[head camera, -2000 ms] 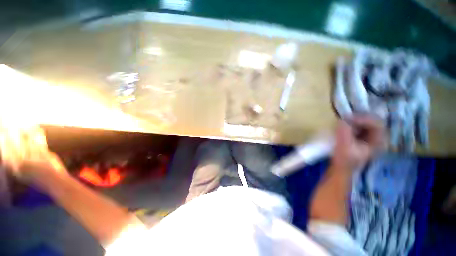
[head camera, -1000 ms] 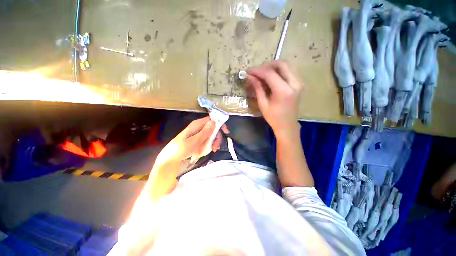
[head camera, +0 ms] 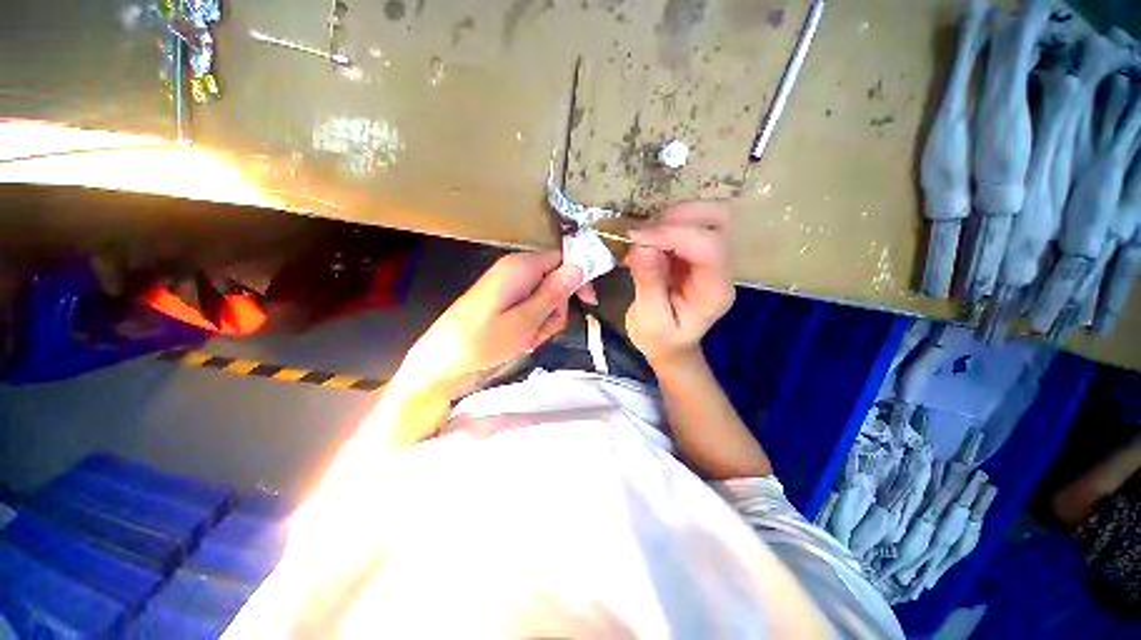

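My left hand [head camera: 507,313] grips a grey-white handle unit [head camera: 586,254] just off the bench's front edge, its head end up and pointing to the bench. My right hand [head camera: 682,278] is just right of the head end and pinches a thin yellowish stick-like thing [head camera: 613,236] between thumb and fingertips. The thing's left tip meets the head end; whether it touches cannot be told. The unit's lower part is mostly hidden by my left hand. A small round white cap [head camera: 674,154] sits on the stained bench [head camera: 501,163] above my right hand.
A pen-like tool [head camera: 788,81] lies right of the cap. Several handle units [head camera: 1000,138] lie side by side at bench right. A blue bin [head camera: 813,406] below holds more. Small shiny parts [head camera: 200,44] and a thin stick [head camera: 300,48] lie at left. Another person's arm [head camera: 1101,481] shows at far right.
My right hand has left the white cap and come down beside the head end with the thin stick-like thing. My left hand still holds the unit, now slightly higher. The view has shifted.
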